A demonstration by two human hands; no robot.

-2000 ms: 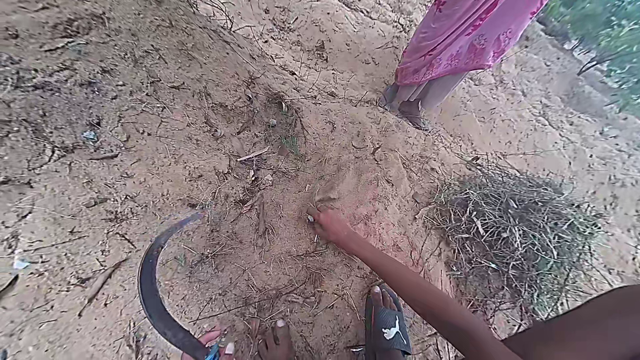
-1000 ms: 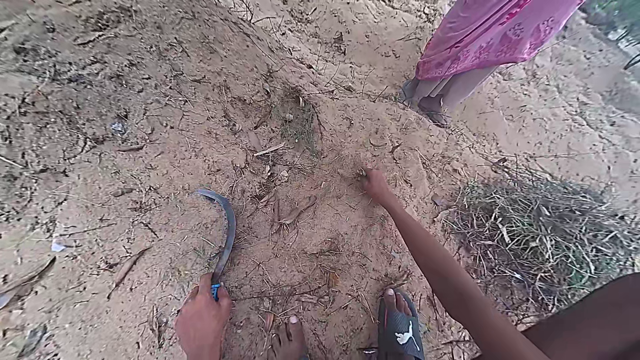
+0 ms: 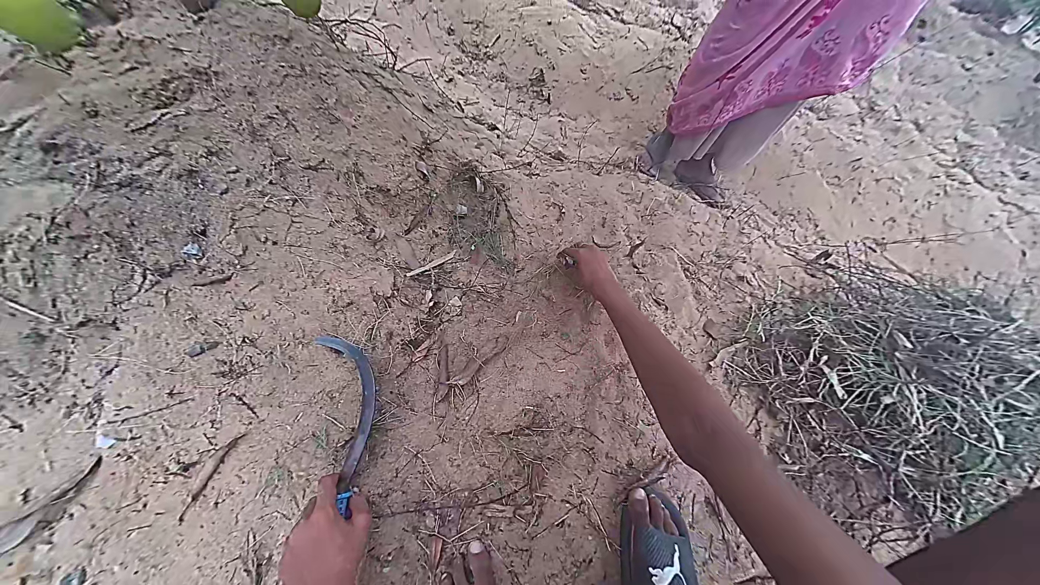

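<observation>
At the lower left, my left hand [image 3: 327, 532] is closed round the blue handle of a sickle [image 3: 366, 406]. The curved metal blade points up and away, with its tip bending left just over the sandy soil. My right hand [image 3: 587, 268] reaches to the ground near the middle, fingers curled at some thin dry stems; what lies between the fingertips is too small to make out. A tuft of sparse grass [image 3: 487, 231] grows to the left of my right hand.
A heap of cut grass and thin stems [image 3: 886, 390] lies at the right. Ahead stands a person in a pink patterned garment [image 3: 788, 65]. My foot in a dark sandal [image 3: 656, 540] is at the bottom, bare toes beside it. Twigs and dry leaves litter the slope.
My left hand has come further into view with the sickle, whose blade has turned from a wide leftward curve to more upright. My right hand has moved forward over the ground.
</observation>
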